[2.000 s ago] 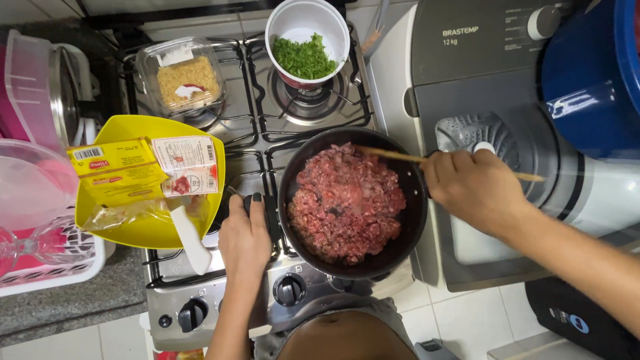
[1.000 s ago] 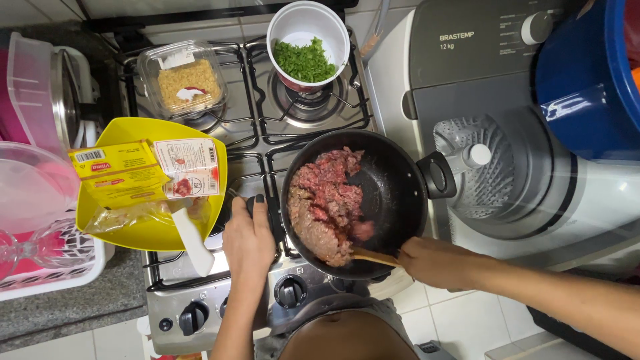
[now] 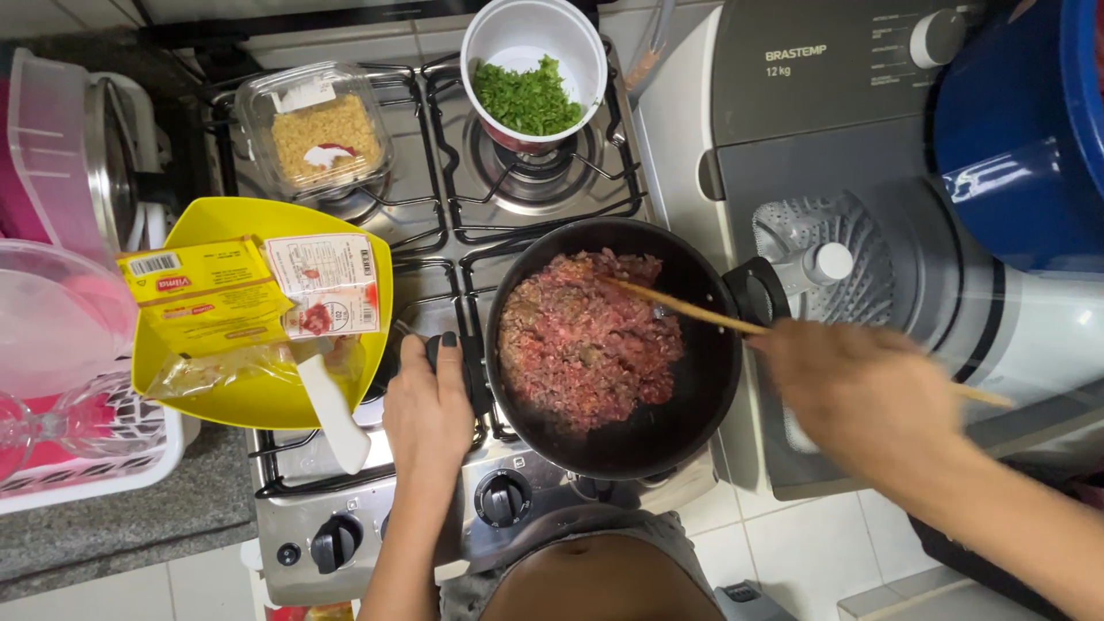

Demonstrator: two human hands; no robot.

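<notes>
A black pot (image 3: 707, 414) with two side handles stands over the front right burner, with ground meat (image 3: 586, 345) inside, partly browned and partly red. My left hand (image 3: 429, 397) grips the pot's left handle. My right hand (image 3: 862, 397), slightly blurred, holds a wooden spoon or stick (image 3: 681, 306) whose far end is in the meat; its near end sticks out behind the hand. Behind the pot, chopped green herbs (image 3: 530, 97) lie in a white tub (image 3: 591, 43).
On the stove's left are a yellow bowl (image 3: 233, 405) with packages and a white-handled knife (image 3: 332, 410), and a clear container (image 3: 328, 129) of minced food. A dish rack (image 3: 103, 483) stands left. A washing machine (image 3: 811, 112) and blue pot (image 3: 1000, 164) are right.
My right hand and the wooden utensil have moved from the pot's front edge back up to its right side. The meat, bunched at the left a second ago, is spread wider. My left hand stays put.
</notes>
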